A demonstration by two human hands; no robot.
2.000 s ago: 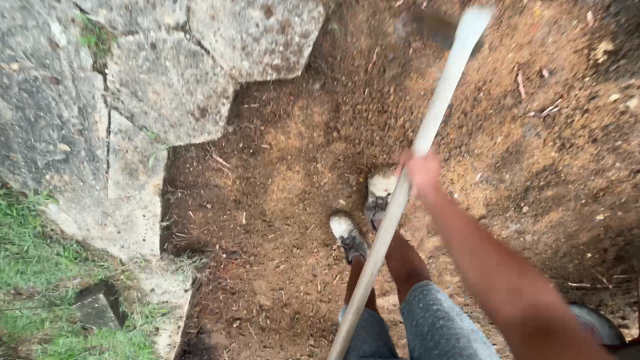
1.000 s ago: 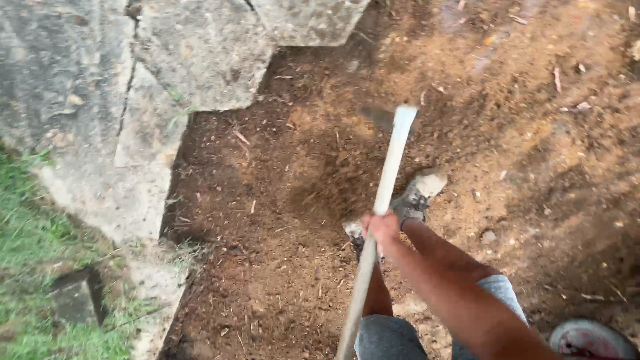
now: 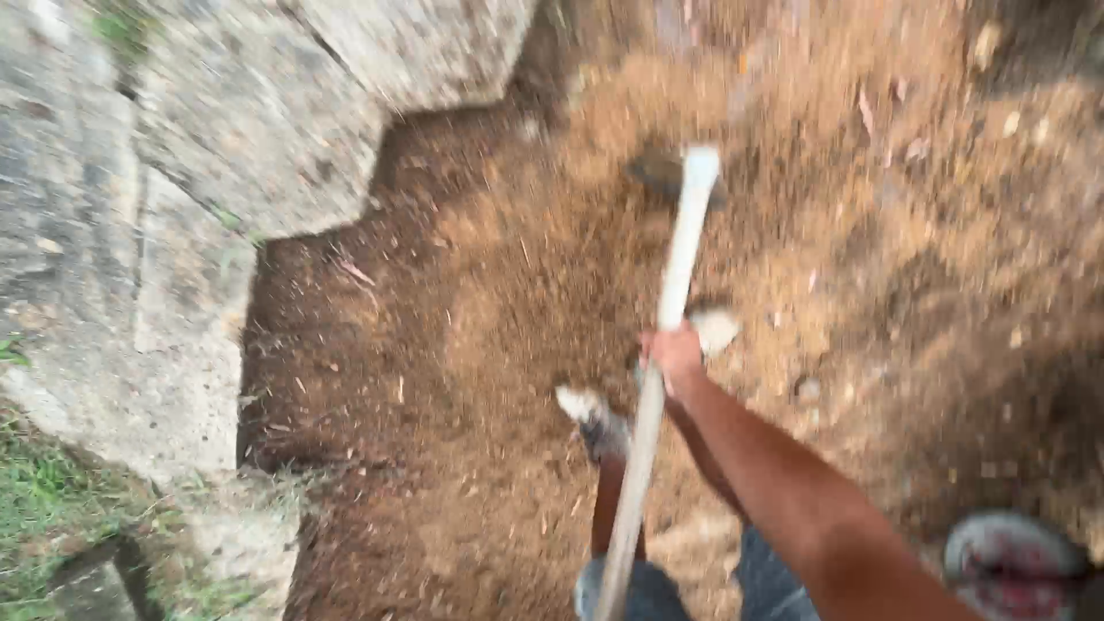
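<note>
A long pale handle [image 3: 686, 250] runs from the bottom edge up to a dark blade-like head [image 3: 660, 175], a hoe or mattock, which is blurred against brown soil. Around the handle's middle my right hand [image 3: 677, 354] is closed, its forearm reaching in from the lower right. My left hand cannot be seen; the lower end of the handle leaves the frame at the bottom. Below and beside the grip are my two shoes, one [image 3: 595, 418] left of the handle, the other [image 3: 716, 330] partly hidden behind the hand.
Jagged-edged stone paving [image 3: 259, 138] borders the soil on the left, standing a little above it. Grass [image 3: 52, 492] and a grey block [image 3: 95, 595] lie at the lower left. A round object with red marks [image 3: 1013, 565] sits at the lower right. Small stones and twigs are scattered over the soil.
The tool has swung about: its head was at the top edge two seconds ago, then lower, near my shoes, and is now farther out from them. My feet have shifted.
</note>
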